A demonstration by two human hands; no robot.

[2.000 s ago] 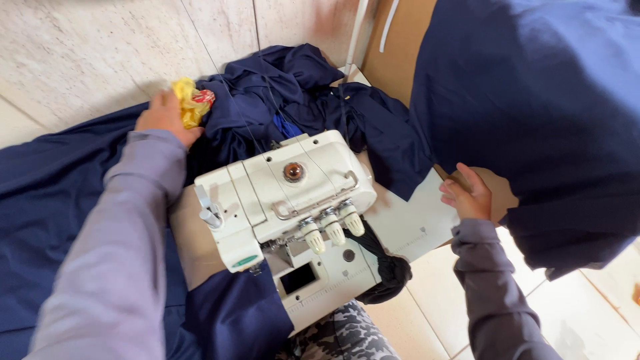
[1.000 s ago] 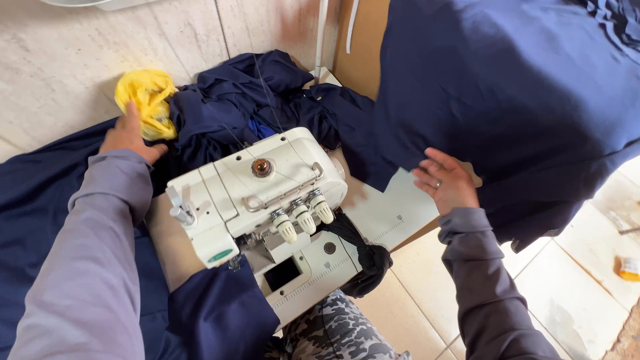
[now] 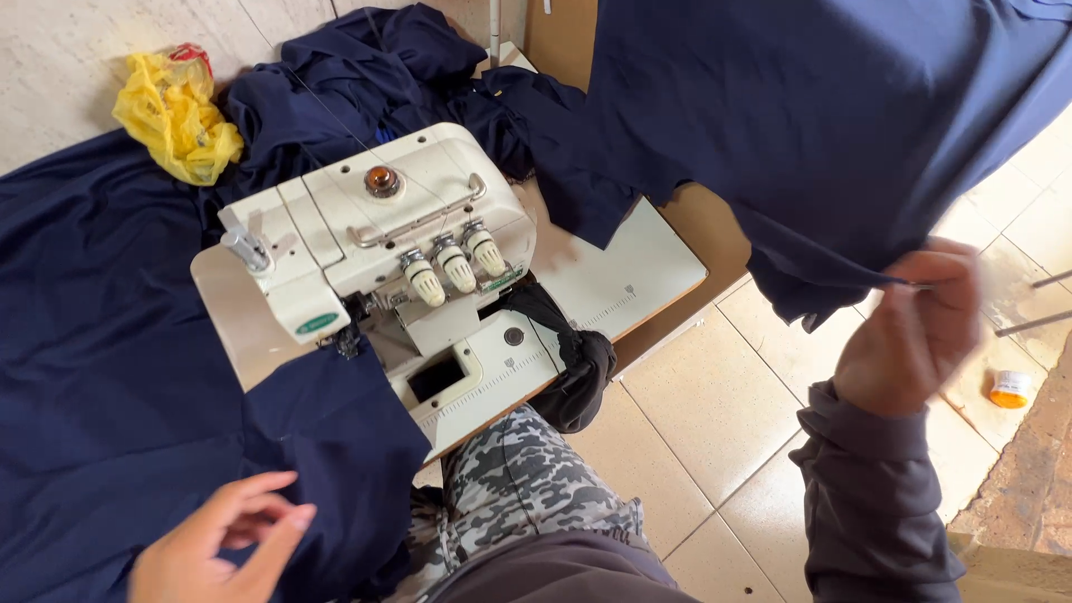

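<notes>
At the right, my right hand [image 3: 917, 327], a little blurred, pinches the lower edge of a large navy fabric piece [image 3: 787, 126] that hangs down beside the table. My left hand [image 3: 230, 544] holds nothing, its fingers apart, over the navy fabric [image 3: 109, 360] spread at the left. Between the hands stands a white overlock sewing machine [image 3: 394, 209] with several tension dials. Part of the navy cloth lies under its presser foot area. Behind the machine is a heap of bunched navy fabric [image 3: 360, 84], with a crumpled yellow plastic bag [image 3: 176, 117] to its left.
The white machine table [image 3: 645, 276] has a ruler marking on its edge. A knotted black cloth [image 3: 582, 377] hangs from that edge near my knee. A cardboard panel [image 3: 703, 218] is behind the table's right end. A small orange-and-white container [image 3: 1010, 389] lies on the tiled floor.
My left hand has left the yellow bag and come down toward the front left. My right hand, open a second ago, has taken hold of the hanging fabric's edge.
</notes>
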